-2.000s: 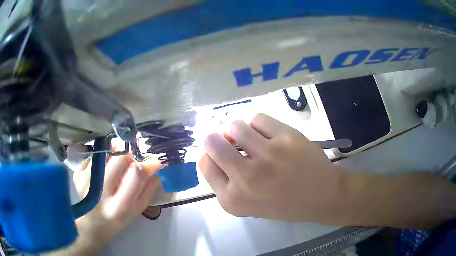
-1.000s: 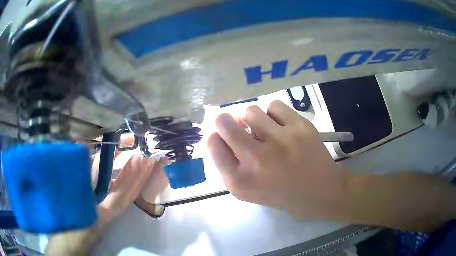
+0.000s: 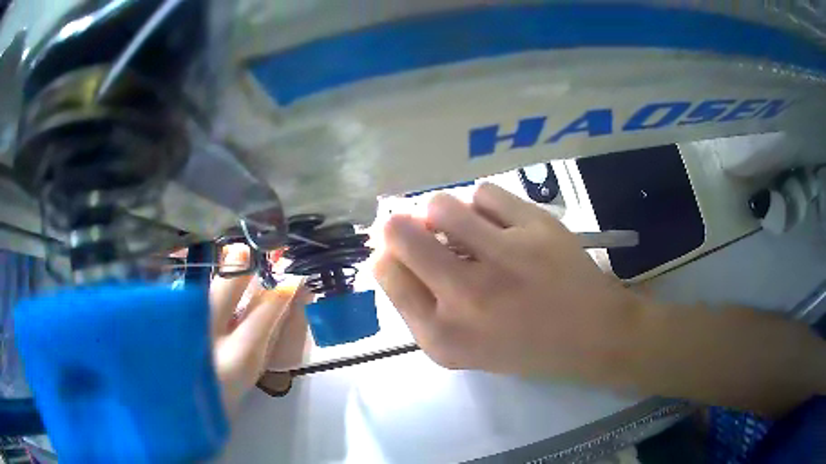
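My right hand (image 3: 507, 281) is bare and curled around a grey rod (image 3: 611, 239), whose end sticks out over the black panel. Its fingertips are beside the lit machine bed under the sewing machine head (image 3: 398, 118). My left hand (image 3: 249, 317) is partly hidden behind the tension parts, its fingers near the needle area. A small yellow piece (image 3: 286, 293) shows at the left fingertips. Whether those fingers grip it cannot be told. The needle and any fabric under the fingers are hidden.
A large blue tension knob (image 3: 118, 372) fills the lower left. A smaller blue knob (image 3: 342, 317) hangs between my hands. The black control panel (image 3: 641, 208) is on the bed at right. The pale table (image 3: 408, 417) lies in front, with a ruled strip (image 3: 598, 430) along its edge.
The view has shifted, so the large blue knob sits further right and lower. The yellow piece now shows at the left fingertips. My right hand keeps the rod and has barely moved.
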